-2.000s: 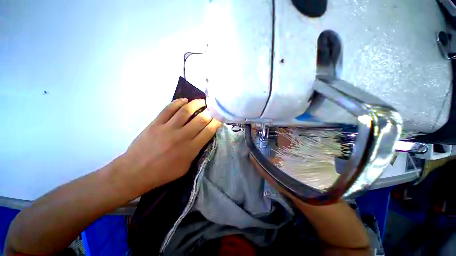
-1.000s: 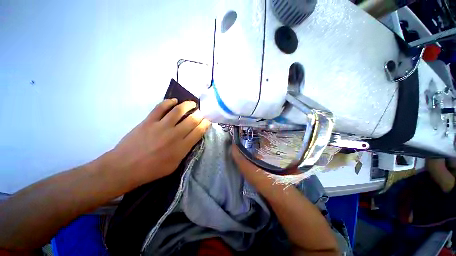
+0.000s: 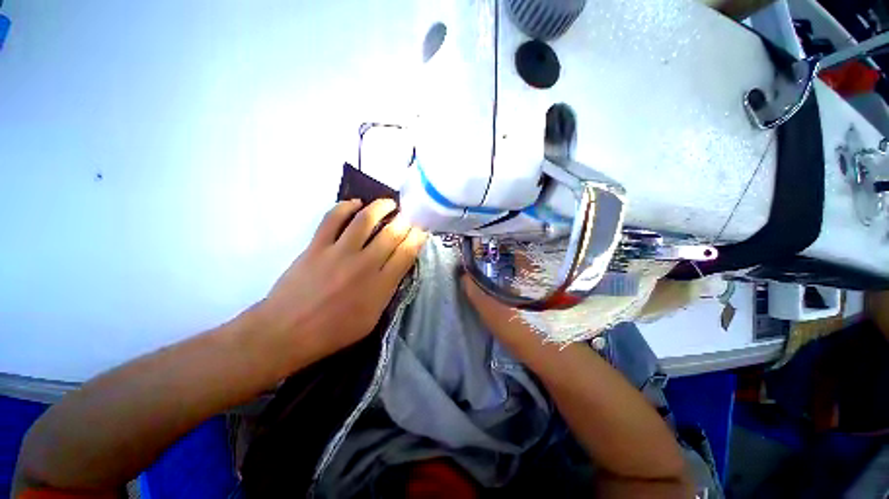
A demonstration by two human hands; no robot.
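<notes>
My left hand (image 3: 336, 278) lies flat with fingers slightly spread on the dark strip (image 3: 363, 185), whose pointed end shows past the fingertips. The fingertips are at the lower edge of the white sewing machine head (image 3: 453, 127). The grey denim garment (image 3: 439, 336) runs from there down into my lap, with a pale frayed seam edge (image 3: 375, 375) beside the dark cloth. My right forearm shows at the right of the denim; my right hand is mostly hidden behind the chrome guard (image 3: 597, 239) and machine head. Needle and presser foot are hidden.
A cream thread bundle (image 3: 585, 310) hangs beside the guard. A black band (image 3: 799, 195) wraps the machine arm. The white table (image 3: 195, 146) has blue surfaces below its front edge. A white box (image 3: 807, 300) stands at the right. Part of another person shows at the right edge.
The camera view has shifted, showing more of the machine arm than two seconds ago. My left hand stays on the dark strip, with little visible change in the cloth.
</notes>
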